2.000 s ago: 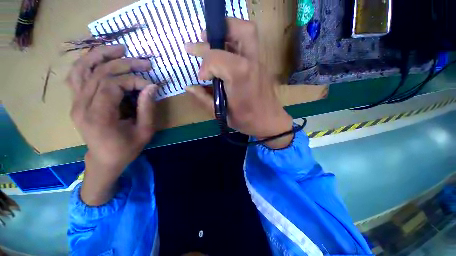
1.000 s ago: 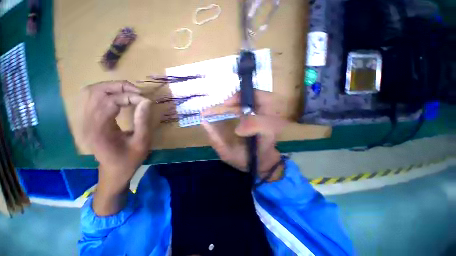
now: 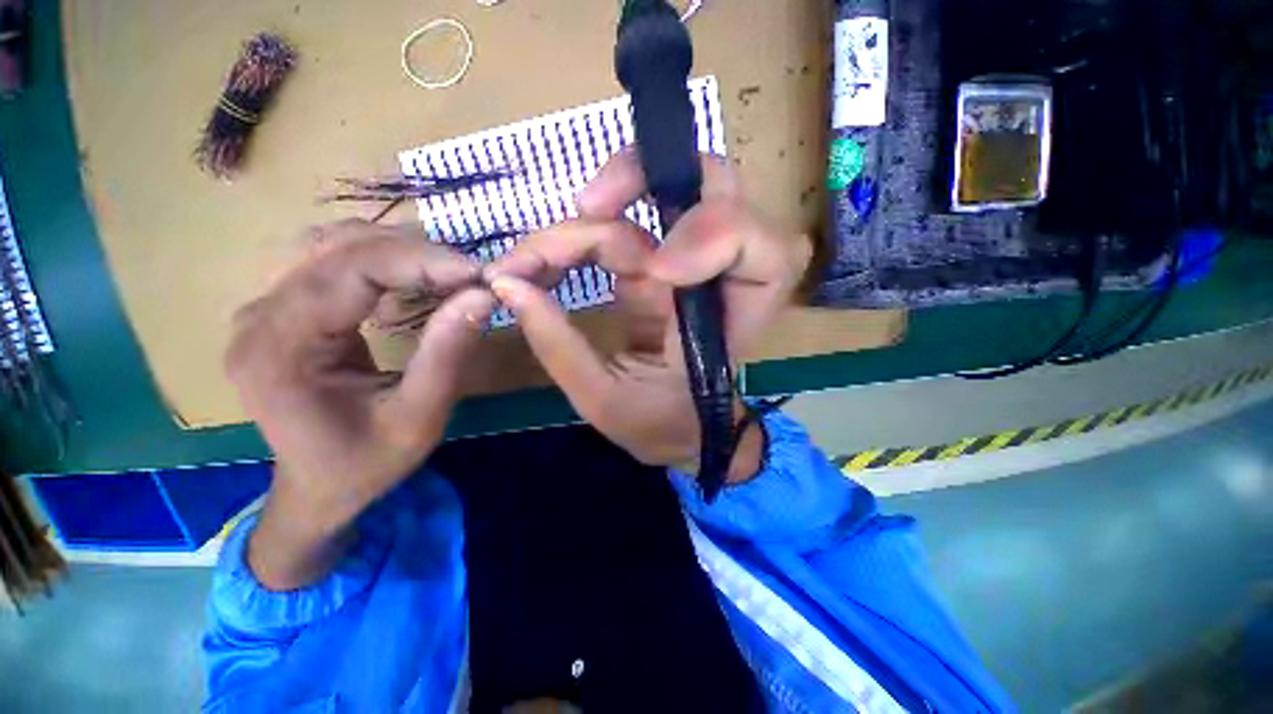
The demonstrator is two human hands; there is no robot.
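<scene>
My right hand (image 3: 656, 307) is closed around the black soldering iron (image 3: 663, 126), which stands across the palm with its cord end toward me. Its thumb and a finger meet the fingertips of my left hand (image 3: 363, 335) just over the panel's lower left part. A tiny dark strand, seemingly a lead wire (image 3: 486, 279), is pinched there, mostly hidden by the fingertips. The white striped panel (image 3: 545, 154) lies tilted under the hands. Dark red-black wires (image 3: 405, 186) fan out over its left edge; others lie partly behind the fingers. The iron's tip is not visible.
The brown cardboard (image 3: 154, 279) bears a tied wire bundle (image 3: 247, 105) and a pale loop (image 3: 437, 53). At right is a black case (image 3: 914, 251) with an amber-filled box (image 3: 1001, 145) and black cords. Another striped panel (image 3: 20, 279) lies far left on the green bench.
My hands, apart a second ago, have come together at the fingertips. The right hand has moved left with the iron. The view has shifted, so the panel and bundle appear further up and left.
</scene>
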